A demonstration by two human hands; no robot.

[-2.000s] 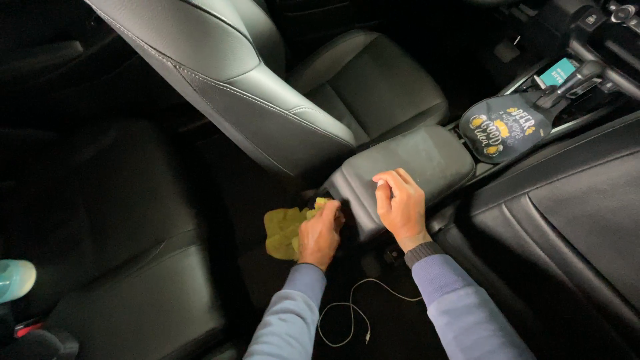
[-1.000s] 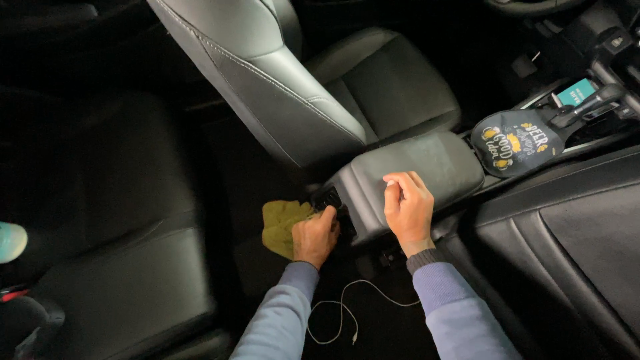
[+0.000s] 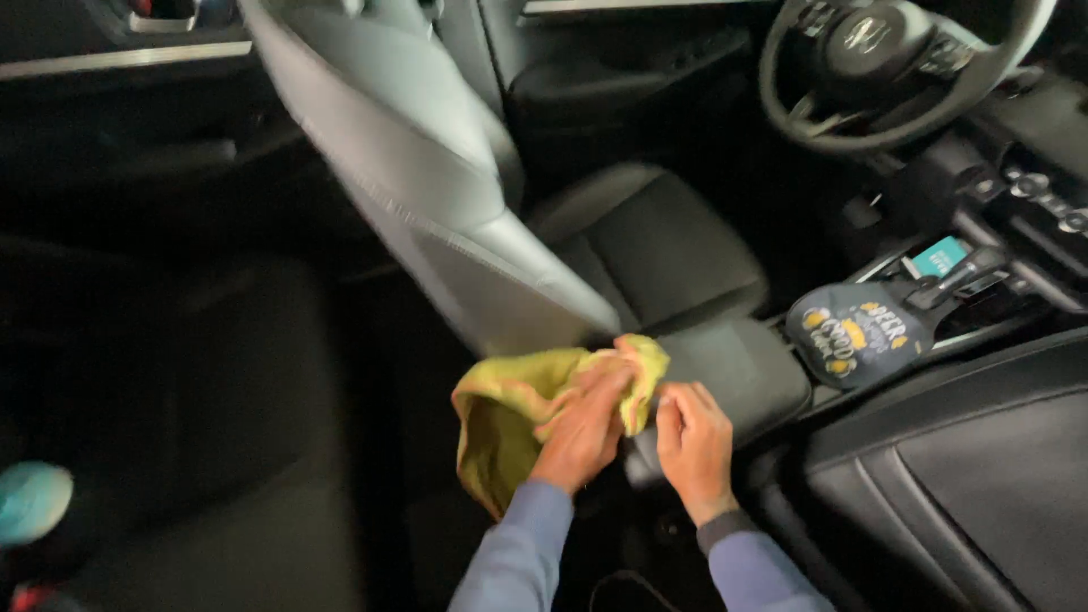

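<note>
My left hand (image 3: 586, 421) is closed around a yellow-green cloth with an orange edge (image 3: 510, 382), which hangs down on the left side of the hand. Just to its right is my right hand (image 3: 695, 442), its fingers curled; whether something small is between the fingertips cannot be told. Both hands are over the rear end of the padded centre console armrest (image 3: 735, 374) of a car. Part of a thin cable (image 3: 633, 578) shows on the dark floor below the hands.
A front seat backrest (image 3: 408, 161) rises at the left of the console, another (image 3: 977, 476) at the right. A round dark printed piece (image 3: 858, 331) lies by the gear lever (image 3: 965, 276). The steering wheel (image 3: 867, 76) is top right, a dark rear seat (image 3: 212, 408) left.
My left hand has lifted the cloth from low at the rear of the console to beside my right hand. The view has shifted, bringing in the steering wheel.
</note>
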